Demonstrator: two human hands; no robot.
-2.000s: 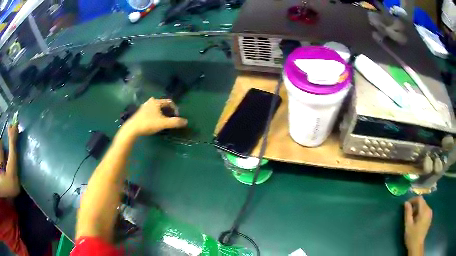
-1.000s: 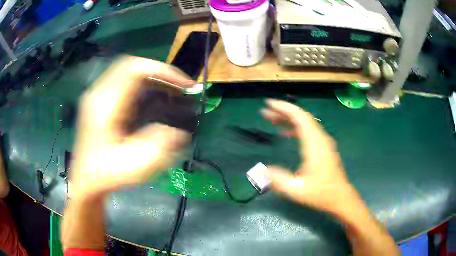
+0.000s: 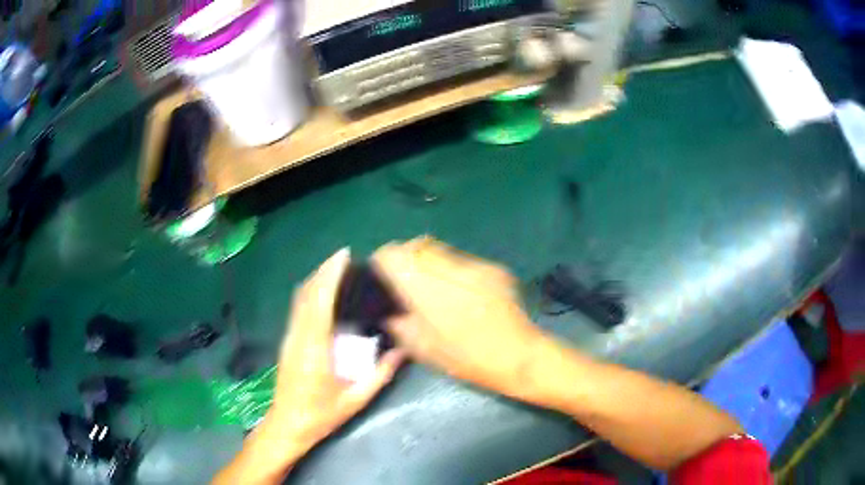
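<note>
A black power adapter point(image 3: 363, 298) is held between my two hands, against the white mains socket point(image 3: 356, 357). My left hand point(image 3: 318, 360) is wrapped around the socket and the adapter's left side. My right hand point(image 3: 455, 317) grips the adapter from the right. Both hands are blurred. My fingers hide where adapter and socket meet. Another black adapter with its cord point(image 3: 586, 296) lies on the green mat to the right of my right hand.
A wooden shelf point(image 3: 285, 156) holds a phone point(image 3: 178, 156), a white tumbler point(image 3: 251, 85) and the load meter point(image 3: 427, 57). Several black adapters point(image 3: 109, 336) lie at left by a green mesh point(image 3: 190, 400). Papers point(image 3: 785, 85) lie at far right. A blue crate point(image 3: 768, 388) stands beyond the bench edge.
The view has swung right. My hands, apart a second ago, have come together. The white socket, earlier lying beside my right hand, is now in my left hand with the adapter against it.
</note>
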